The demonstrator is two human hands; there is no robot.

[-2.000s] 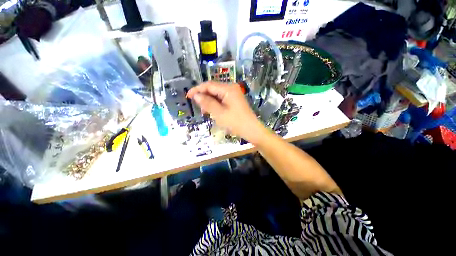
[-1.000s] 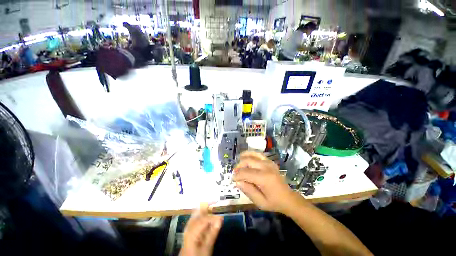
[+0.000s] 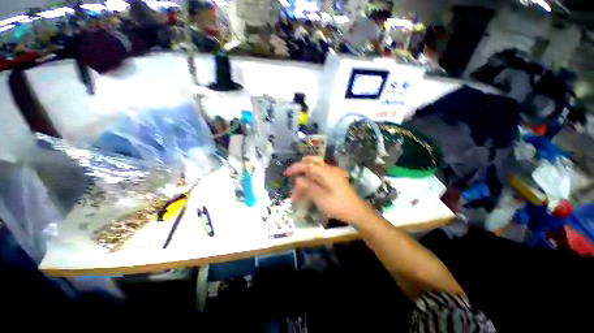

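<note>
The grey button sewing machine [image 3: 279,133] stands at the middle of the white table [image 3: 244,224]. My right hand [image 3: 320,188] is raised in front of the machine head, fingers bent. The picture is blurred, and I cannot tell whether a thread is between the fingertips. My left hand is not in view. A dark thread cone [image 3: 224,73] stands behind the machine. The green button bowl [image 3: 413,153] is right of it, with a clear ring [image 3: 357,133] beside it.
Yellow-black snips [image 3: 174,207], a thin dark tool [image 3: 174,227] and a second small cutter [image 3: 205,221] lie left of the machine. A clear plastic bag [image 3: 124,162] with loose buttons [image 3: 120,224] is further left. Dark garments [image 3: 472,123] are heaped at right.
My left hand, seen at the table's front edge a second ago, has left the picture. My right hand has risen from low at the machine's base toward its head. The view has shifted.
</note>
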